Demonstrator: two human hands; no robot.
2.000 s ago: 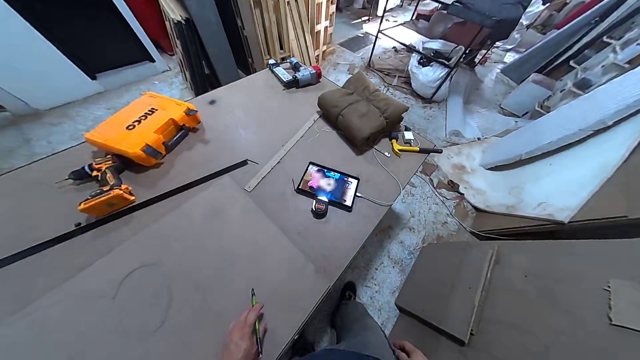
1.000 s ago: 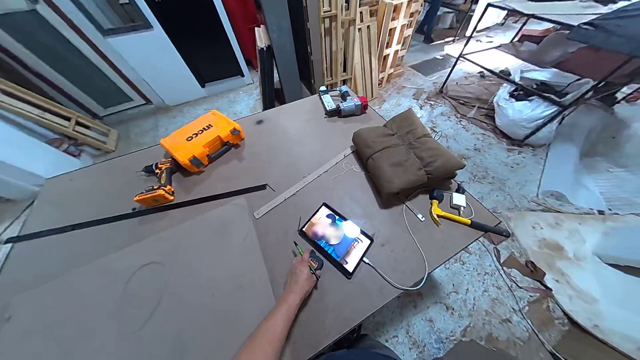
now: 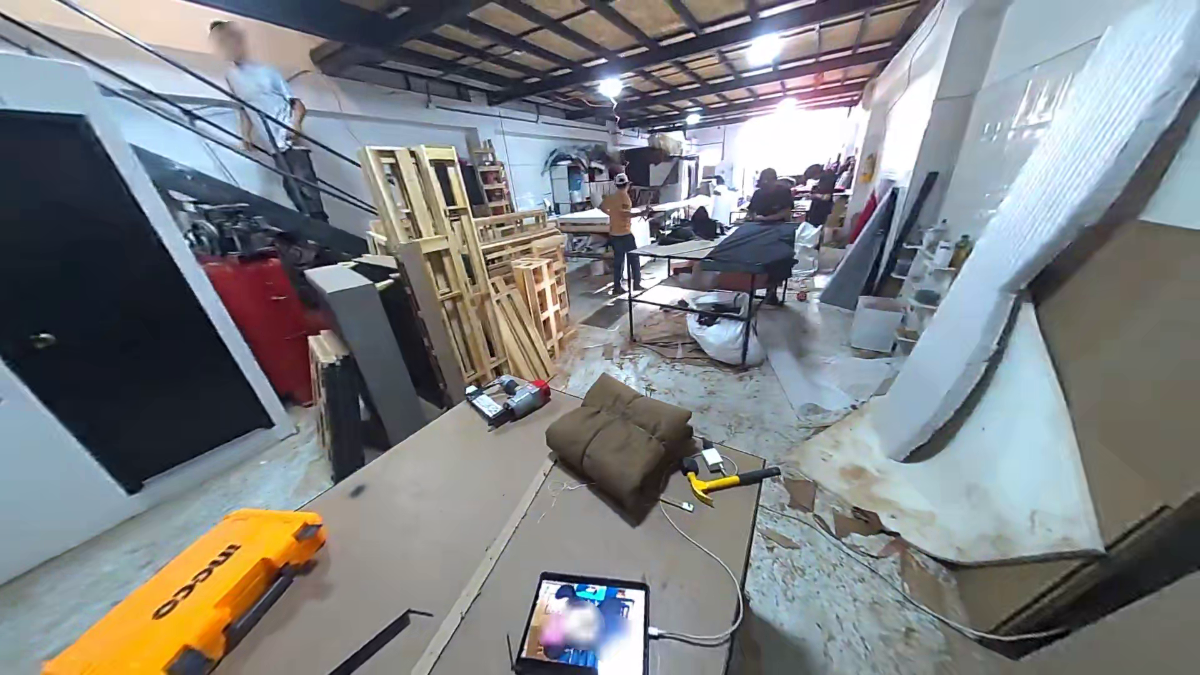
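Observation:
Neither of my hands shows in the head view now. At the bottom of the view, a tablet (image 3: 583, 623) lies lit on the brown board table (image 3: 375, 525), with a white cable plugged into its right side. Behind it rests a folded brown padded cloth (image 3: 619, 441). A yellow claw hammer with a black grip (image 3: 727, 483) lies to the right of the cloth, beside a white charger (image 3: 712, 459). Left of the tablet are a long flat strip (image 3: 487, 572) and the end of a black metal square (image 3: 375, 642). An orange INGCO case (image 3: 192, 595) sits at the lower left.
A red and grey power tool (image 3: 509, 400) stands at the table's far corner. Wooden frames (image 3: 450, 272) lean beyond it. A person (image 3: 267, 103) is on the stairs at left; several people are farther back. White foam sheeting (image 3: 1031, 216) leans at right. Scraps and a cable lie on the floor.
The view has tilted up toward the room. One second ago my hand was beside the tablet, near the small round tool; now it is out of view.

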